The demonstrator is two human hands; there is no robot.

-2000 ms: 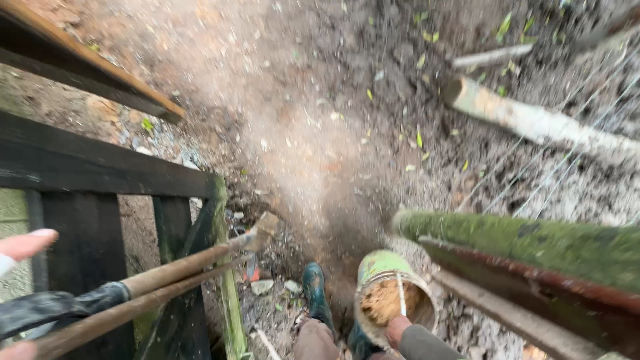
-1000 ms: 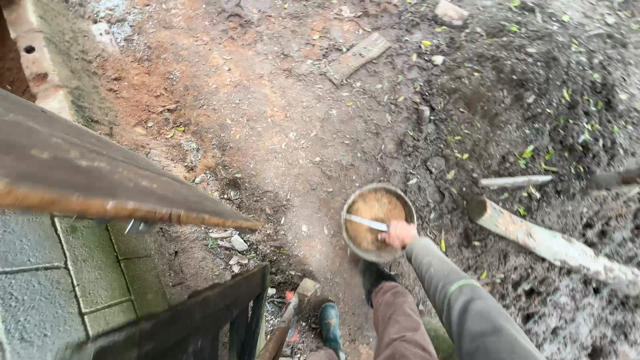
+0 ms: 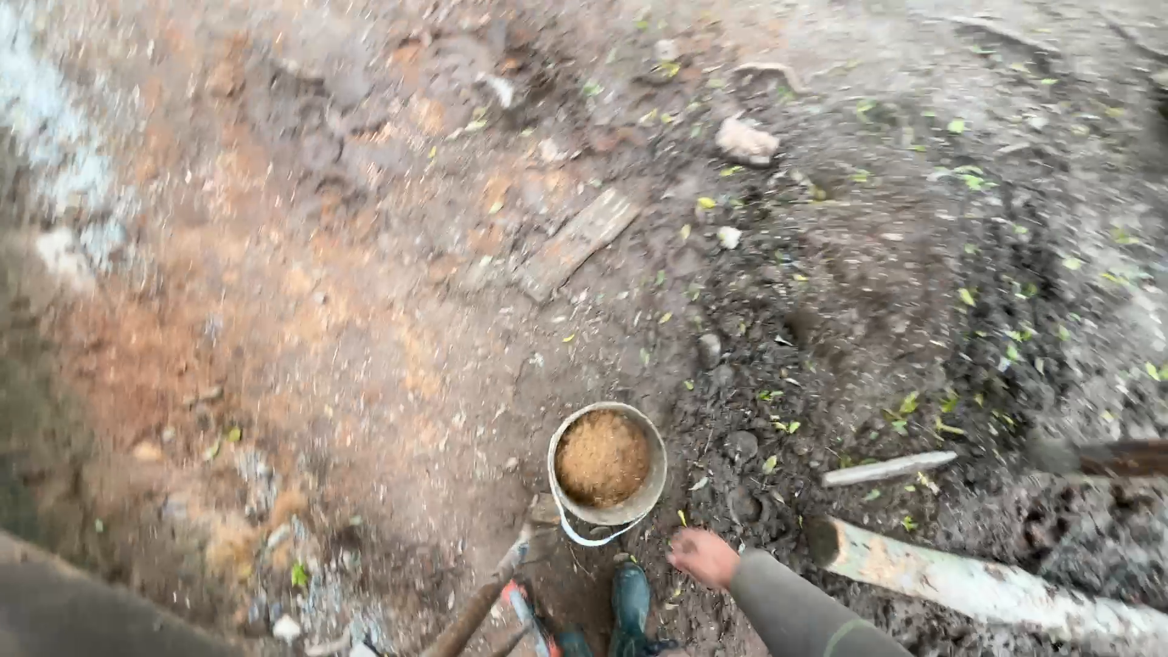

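Observation:
A round bucket [image 3: 654, 493] of brown, crumbly material stands upright on the dirt, its pale handle [image 3: 598, 540] lowered toward my boots. My right hand [image 3: 703, 557], in a grey-green sleeve, is just right of the bucket and apart from it; its fingers are bent, with nothing seen in them. Below the bucket is a rubber boot [image 3: 630, 607]. Left of the boots a wooden tool handle [image 3: 479, 607] slants up to a blocky end near the bucket, with a red and grey object [image 3: 525, 611] beside it. My left hand is out of the frame.
A cut log [image 3: 985, 584] and a pale stick [image 3: 890, 469] lie at right. A flat board [image 3: 581, 245] lies beyond the bucket, with a pale rock [image 3: 746, 141] farther off. A dark blurred beam [image 3: 91, 607] crosses the lower left corner. The ground is muddy, with scattered leaves.
My right hand has let go of the bucket's handle, which it held a second ago, and is now beside the bucket. My left hand, seen two seconds ago, is out of view. The view has shifted forward.

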